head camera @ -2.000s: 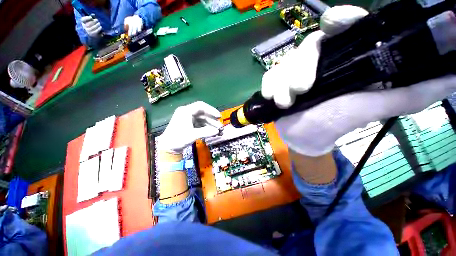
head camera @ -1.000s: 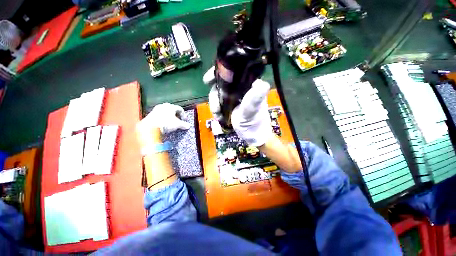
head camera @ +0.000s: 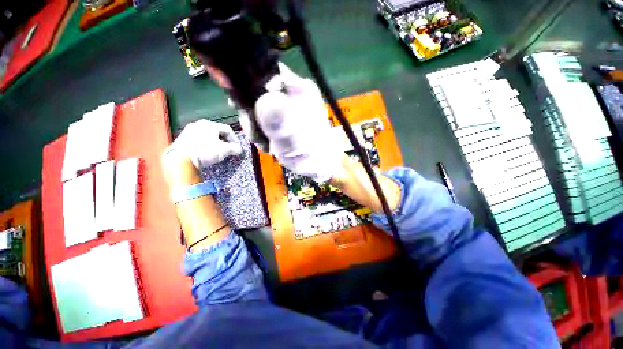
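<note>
My right hand (head camera: pixel 294 126), in a white glove, is shut on the electric screwdriver (head camera: pixel 229 48), a thick black cylinder blurred at its top. The screwdriver's tip is hidden behind the hand. My left hand (head camera: pixel 205 144), gloved with a light blue wrist band, is over the upper left part of the screw tray (head camera: pixel 239 194), its fingers curled; whether it pinches a screw cannot be seen. The circuit board (head camera: pixel 324 204) lies on the orange-brown fixture (head camera: pixel 335 252), partly covered by my right hand and forearm.
A red board (head camera: pixel 164 272) with white sheets (head camera: pixel 102 286) lies at left. Rows of pale strips (head camera: pixel 505 177) and a pen-like object (head camera: pixel 445 180) lie at right. Another populated board (head camera: pixel 434 31) is on the green belt, one more partly behind the screwdriver. The black cable (head camera: pixel 341 129) crosses my right forearm.
The screwdriver and my right hand have moved from over the circuit board's upper edge up and left towards the tray. My left hand stays at the tray. The whole view has shifted somewhat.
</note>
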